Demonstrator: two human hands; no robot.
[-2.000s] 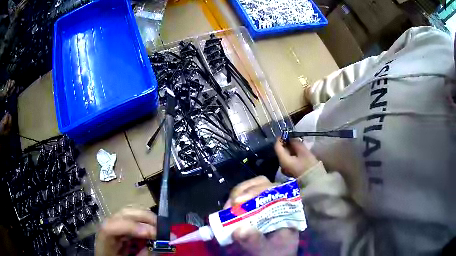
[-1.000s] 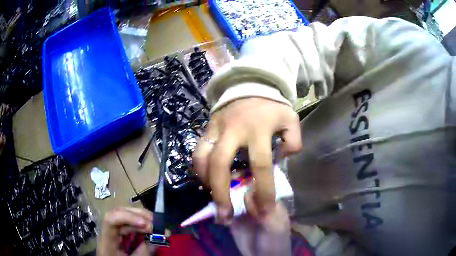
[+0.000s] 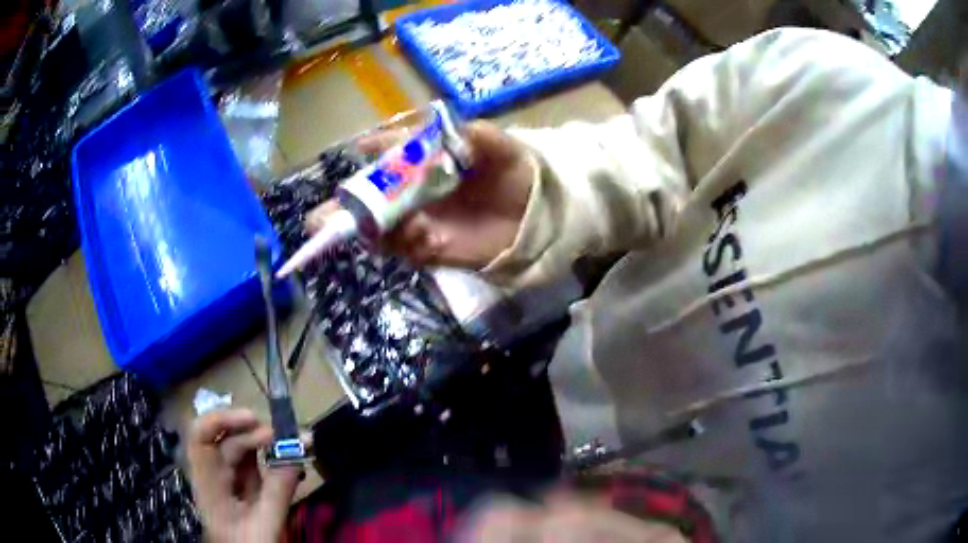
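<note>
My left hand [image 3: 236, 467], at the lower left, holds a black flat cable [image 3: 278, 371] upright by its lower end, beside the bluish connector end [image 3: 287, 450]. My right hand [image 3: 563, 522] is a blurred patch at the bottom edge; its fingers cannot be made out. The white, blue and red glue tube [image 3: 409, 175] is in another person's hand [image 3: 483, 212] above the tray of cables, its pale nozzle [image 3: 318, 246] pointing down-left near the cable's upper end. Black cable assemblies [image 3: 393, 345] lie partly hidden under that person's hand and sleeve.
A blue bin [image 3: 159, 212] stands at left, and a blue bin of small white parts [image 3: 510, 48] at the back. Cable assemblies in rows [image 3: 111, 467] lie lower left, near a white tissue [image 3: 211, 401]. The other person's light sleeve [image 3: 616, 180] reaches across from the right.
The glue tube has passed from my right hand to the other person's hand and moved up and left. My right hand has dropped to the bottom edge. My left hand still holds the cable.
</note>
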